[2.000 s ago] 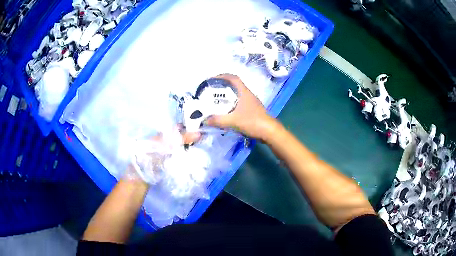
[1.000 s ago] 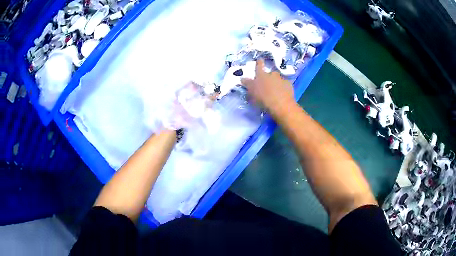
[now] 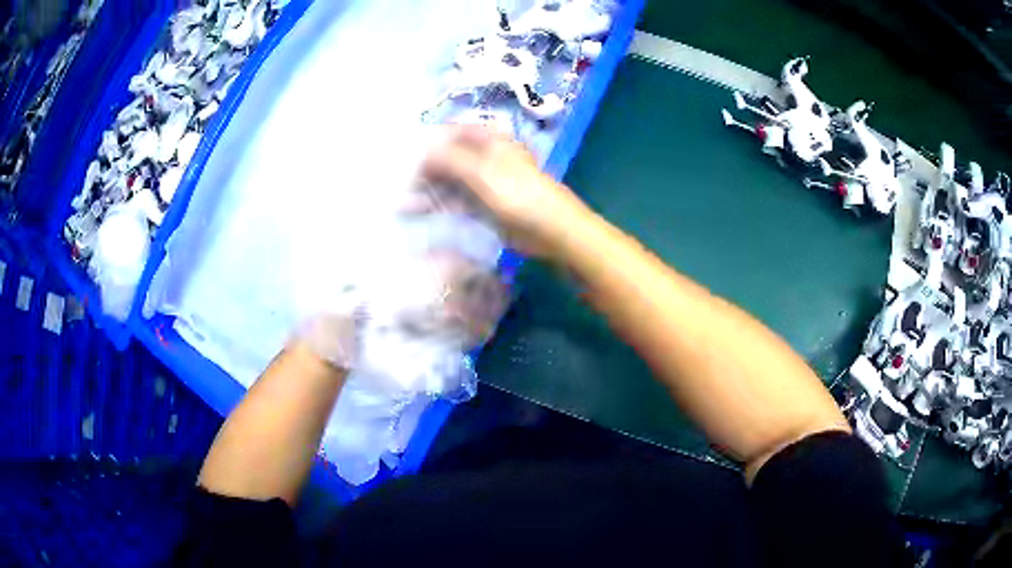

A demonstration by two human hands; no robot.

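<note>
My left hand (image 3: 472, 297) is at the near part of a white-lined blue crate, blurred and partly covered by whitish, crinkly clear plastic bags (image 3: 411, 361) that it holds. My right hand (image 3: 477, 172) is just beyond it, over the liner (image 3: 266, 211), blurred, with fingers bent at the film; whether it grips the film cannot be told. Bagged white-and-black assemblies (image 3: 505, 72) lie at the crate's far right end, beyond my right hand. No assembly is visible in either hand.
The crate's blue rim (image 3: 594, 100) borders a dark green surface (image 3: 688, 222). Two loose assemblies (image 3: 810, 128) lie near its pale strip, beside a dense cluster of assemblies (image 3: 954, 322) at right. A second blue crate of loose white pieces (image 3: 167, 128) is at left.
My right hand has left the assembly among the bagged ones and come back near my left hand. My left hand has moved nearer with the film. The view has shifted, so the crate appears further left.
</note>
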